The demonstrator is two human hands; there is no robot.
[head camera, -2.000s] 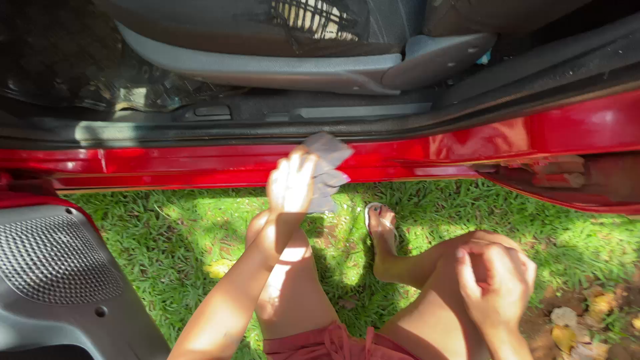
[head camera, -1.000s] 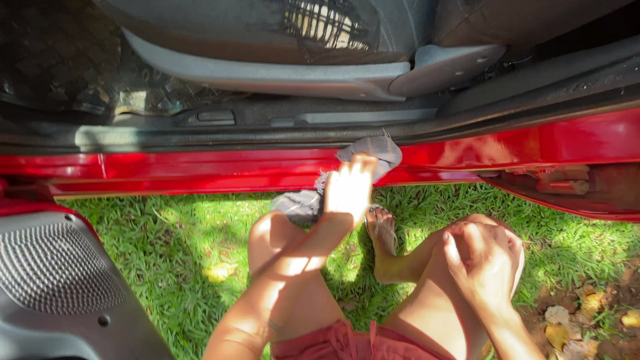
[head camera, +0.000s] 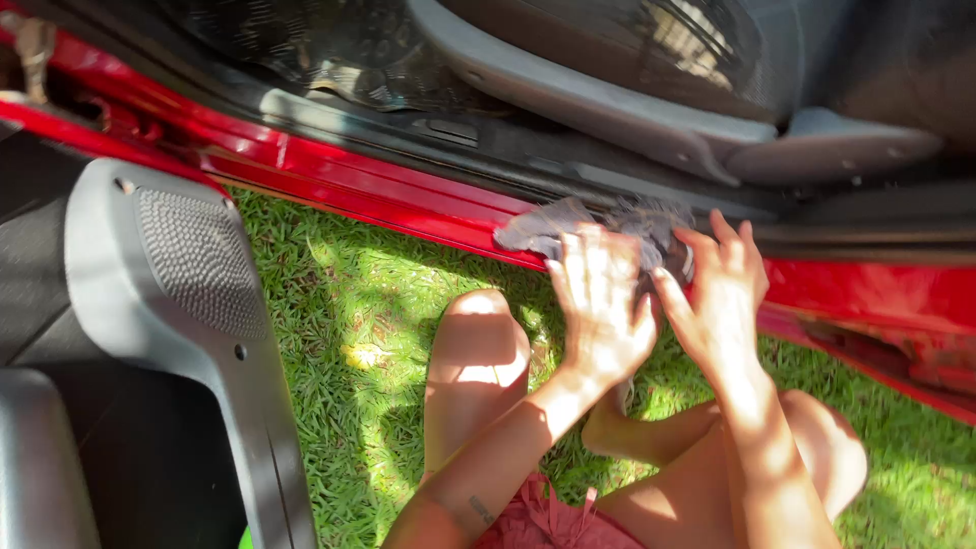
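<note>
A crumpled grey cloth (head camera: 549,225) lies on the red door sill (head camera: 381,187) of a car. My left hand (head camera: 606,305) presses on the cloth with its fingers stretched out. Close by on the right, my right hand (head camera: 720,286) has its thumb and fingers spread at the cloth's right part; motion blur hides whether it grips the fabric. A small pale edge shows between the cloth and my right fingers.
The open car door's grey inner panel with a speaker grille (head camera: 202,263) stands at the left. A car seat with a grey plastic side trim (head camera: 579,91) is above the sill. Grass (head camera: 343,404) lies below, around my bare knees.
My right hand has left my knee and come up to the cloth beside my left hand. The cloth has moved right along the sill since the first frame. The view has turned and shifted left.
</note>
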